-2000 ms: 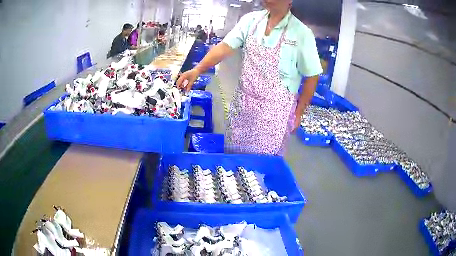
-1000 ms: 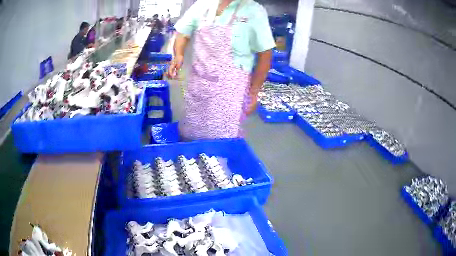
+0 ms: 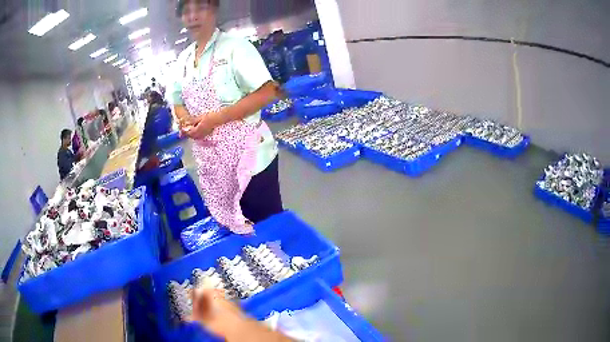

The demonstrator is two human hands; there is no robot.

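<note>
My right hand (image 3: 213, 308) is blurred at the bottom, reaching in from the lower edge over the near left part of a blue crate (image 3: 321, 250). In that crate, white curved parts (image 3: 242, 275) lie in several neat rows. My fingers overlap the near ends of the left rows; whether they touch or hold a part cannot be told. A lower blue crate (image 3: 351, 314) with a pale liner sheet (image 3: 318, 325) is partly hidden by my hand and forearm. My left hand is not in view.
A raised blue crate (image 3: 93, 274) heaped with white, red and black parts stands left on the brown board (image 3: 90, 324). A person in a patterned apron (image 3: 217, 153) stands beyond the crates. Filled blue crates (image 3: 415, 163) lie on the floor at right.
My right hand has come into view at the bottom. The view has turned right and tilted. The standing person now has both hands together at the waist. The board's white parts are out of view.
</note>
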